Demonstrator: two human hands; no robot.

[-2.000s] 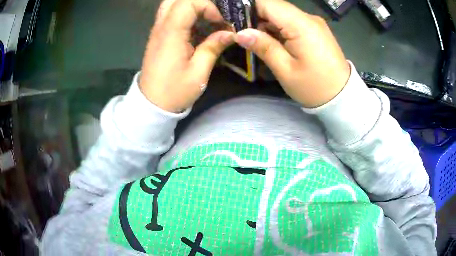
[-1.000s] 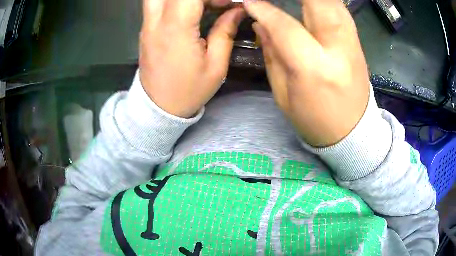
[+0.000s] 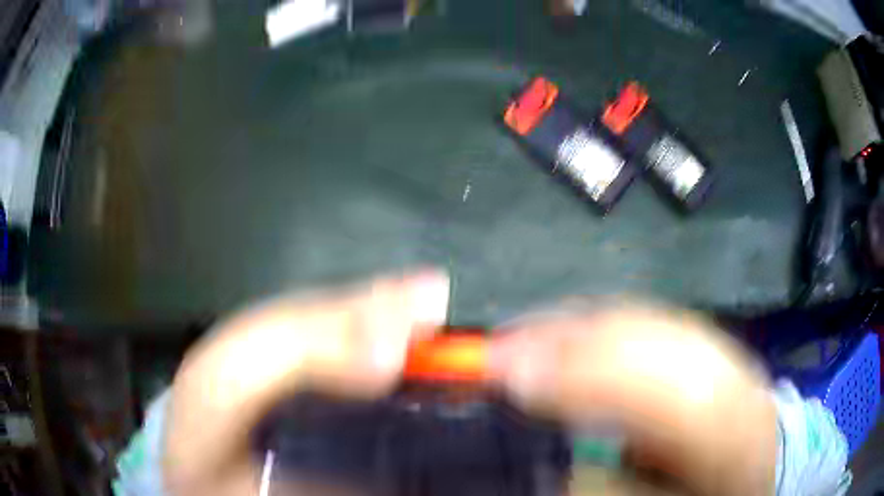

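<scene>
My left hand and my right hand are low in the picture, both blurred. Between their fingertips they hold a black phone part with a red-orange end. The dark area below it is too blurred to make out. A black back housing with a red-orange end and a white label lies on the dark green mat, right of centre. A similar second back housing lies just to its right.
A white item and a dark block lie at the far edge. A thin pale rod lies at the mat's right. A beige device stands at the far right. A blue perforated basket is below the right edge.
The view has tilted up and shows more of the mat and both housings. My hands now appear lower. A red-orange end of the held part now shows between them.
</scene>
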